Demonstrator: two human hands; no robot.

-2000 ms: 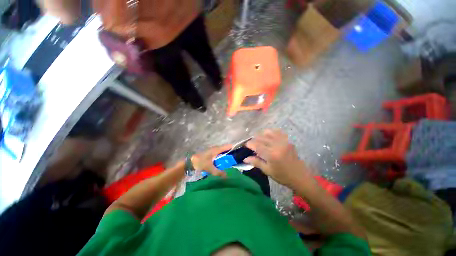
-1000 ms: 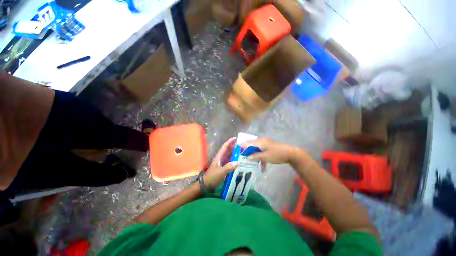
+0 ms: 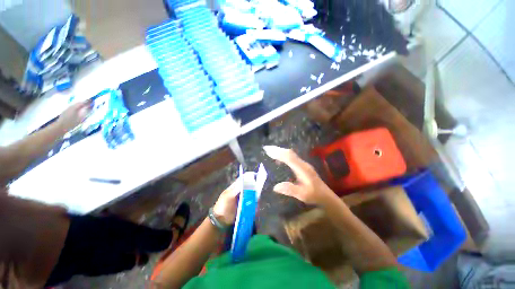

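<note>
A retail box (image 3: 243, 220) with a blue side stands upright in front of my green shirt. Its top end is open, with pale flaps sticking up. My left hand (image 3: 227, 202) is closed around the box from the left. My right hand (image 3: 295, 176) is to the right of the box, not touching it, with thumb and fingers apart and nothing in it. The inside of the box cannot be seen.
A white bench (image 3: 152, 152) holds tight rows of blue-edged boxes (image 3: 189, 73), loose boxes and white scraps. Another person's hand (image 3: 74, 114) is at the left. An orange stool (image 3: 370, 155), a brown carton (image 3: 389, 214) and a blue bin (image 3: 443, 226) are at the right.
The view has turned toward the bench and its box rows. The box now shows its blue side instead of its printed face. My right hand has come off the box and opened.
</note>
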